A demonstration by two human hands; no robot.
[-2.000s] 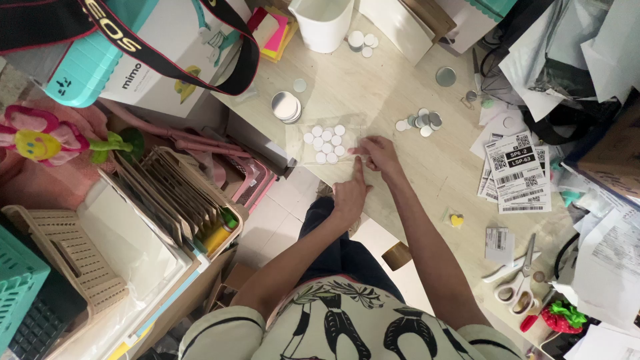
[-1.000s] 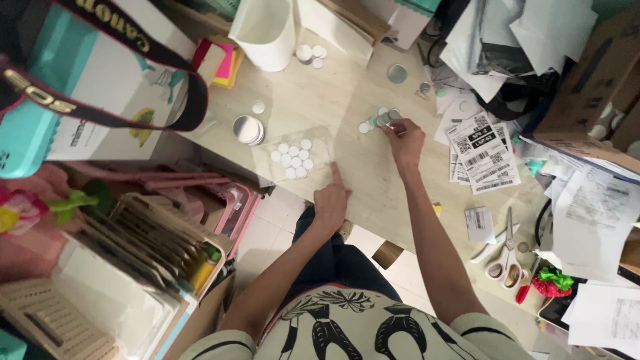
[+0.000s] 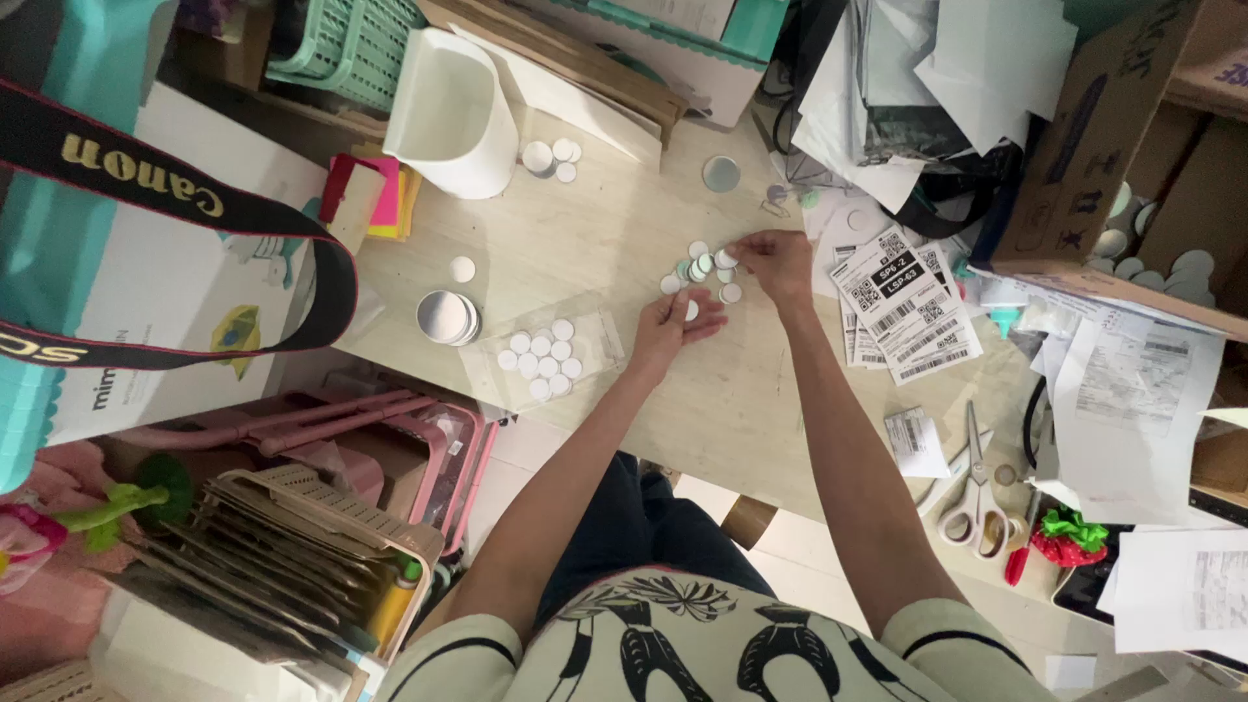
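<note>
My left hand (image 3: 676, 330) has a small white disc (image 3: 691, 310) between its thumb and fingers, just below a loose pile of white and pale green discs (image 3: 701, 264). At the right edge of that pile, my right hand (image 3: 775, 263) pinches another white disc (image 3: 725, 258). To the left, several white discs (image 3: 539, 345) lie close together on a clear plastic bag (image 3: 606, 343). A stack of larger silvery discs (image 3: 448, 318) stands left of the bag, with a single white disc (image 3: 462, 269) above it.
A white plastic bin (image 3: 458, 117) and sticky notes (image 3: 385, 195) stand at the back left. Printed labels (image 3: 902, 302) lie right of my right hand, with scissors (image 3: 973, 497) below them. A cardboard box (image 3: 1092, 146) holding discs is at the far right.
My left hand has moved from the bag's edge to the disc pile and now has a disc in it. My right hand, beside the bag two seconds ago, has stayed at the pile since one second ago.
</note>
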